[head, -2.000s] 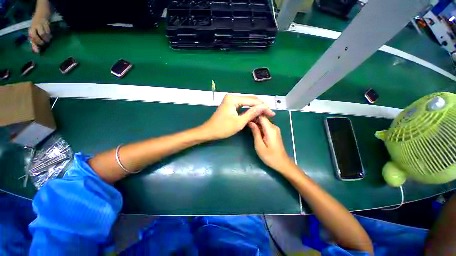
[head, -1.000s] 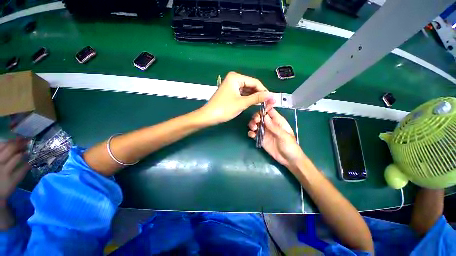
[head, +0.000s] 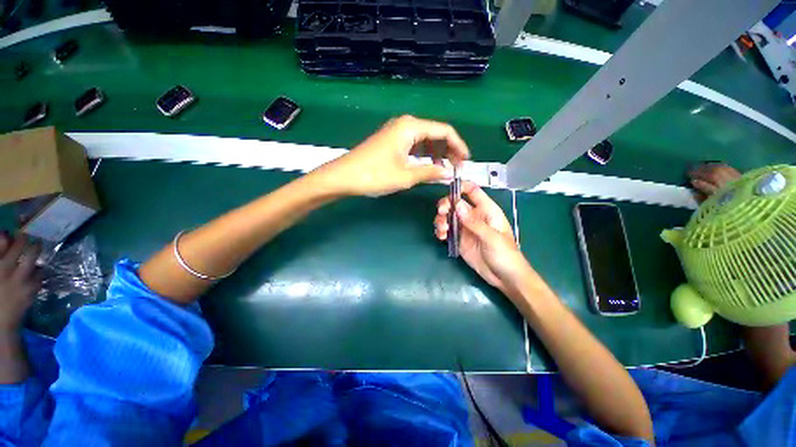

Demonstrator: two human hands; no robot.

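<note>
A narrow dark strip (head: 454, 218), about finger-long and seen edge-on, stands nearly upright in the picture, over the green bench mat near the white rail. My right hand (head: 483, 234) holds its lower part between thumb and fingers. My left hand (head: 393, 159) is above and to the left, with thumb and fingertips closed on the strip's upper end. The fingers hide what exactly is pinched there, and any fine detail is too small to tell.
Watch heads (head: 281, 113) lie on the green belt beyond the white rail (head: 209, 151). Black trays (head: 393, 39) stand behind. A grey post (head: 611, 96), phone (head: 607, 259) and green fan (head: 742, 249) are right. A carton (head: 48, 175), clear bag (head: 70, 271) and another person's hand (head: 16, 275) are left.
The strip was hidden two seconds ago, then appeared between my hands. My left hand has shifted slightly left and up. Watches have moved right along the belt. Another person's hand now shows beyond the fan.
</note>
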